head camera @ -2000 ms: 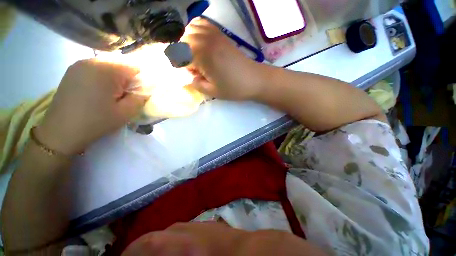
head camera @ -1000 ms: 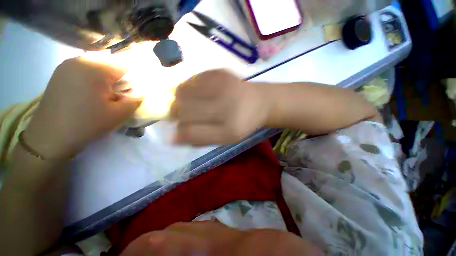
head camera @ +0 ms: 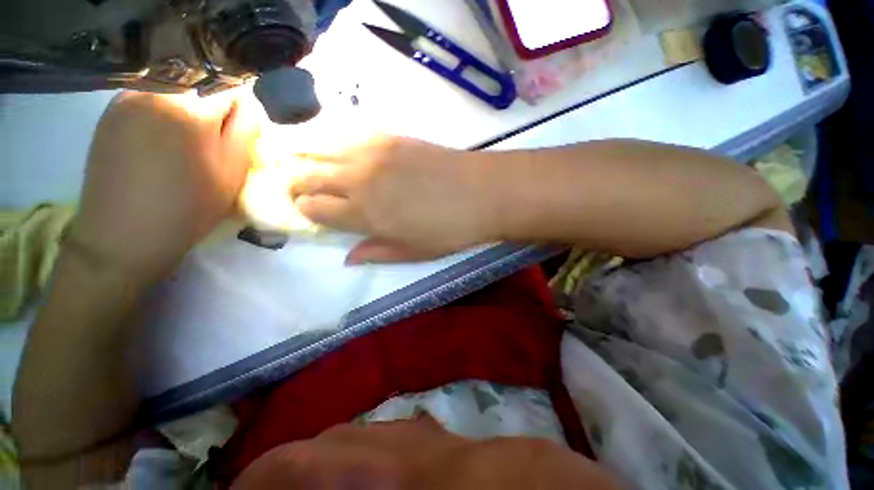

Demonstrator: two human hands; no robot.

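A pale yellow fabric piece (head camera: 271, 203) lies on the white table in the lamp glare, between my hands. My left hand (head camera: 163, 177) is bent over its left side beside the needle area; glare hides its fingertips and whether they grip. My right hand (head camera: 393, 196) lies palm down from the right, fingers stretched over the fabric, thumb apart. The needle and presser foot are hidden by hand and glare. A thin sheer piece (head camera: 331, 304) hangs towards the table's front edge.
The machine head (head camera: 115, 43) and its grey knob (head camera: 287, 94) hang above my hands. Blue thread snips (head camera: 450, 59), a red-cased phone (head camera: 558, 24), a black roll (head camera: 736, 48) and a bobbin tray (head camera: 811, 50) lie right. Yellow fabric (head camera: 34, 254) is bunched left.
My right hand has come down from beside the knob onto the fabric's right side, uncovering the snips. Its fingers now stretch out flatter. My left hand stays near the needle area.
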